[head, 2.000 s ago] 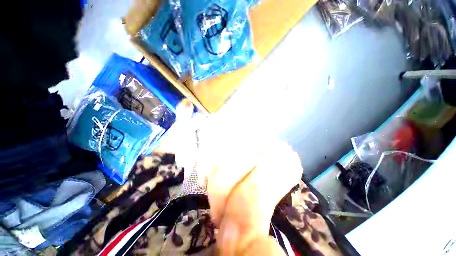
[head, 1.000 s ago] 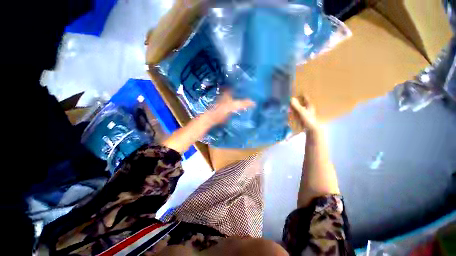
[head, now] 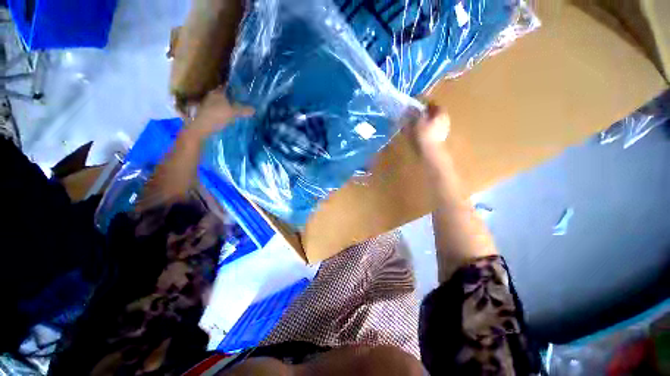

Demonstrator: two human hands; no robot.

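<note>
A bagged teal garment in clear shiny plastic lies over the open cardboard carton, with a small white sticker and dark drawing showing. My right hand grips the upper right corner of its bag. My left hand is at its upper left side, slightly blurred; whether the fingers grip the plastic cannot be told. Another bagged teal piece with a dark print lies in the carton at the top.
A blue crate stands beside the carton at left, with a bagged teal piece near it. Another blue crate is at top left. Clear plastic lies at right. Coloured items show at bottom right.
Both hands were out over the carton with a blurred teal piece between them. Now they are further apart at the sides of a bagged piece, and the view has shifted.
</note>
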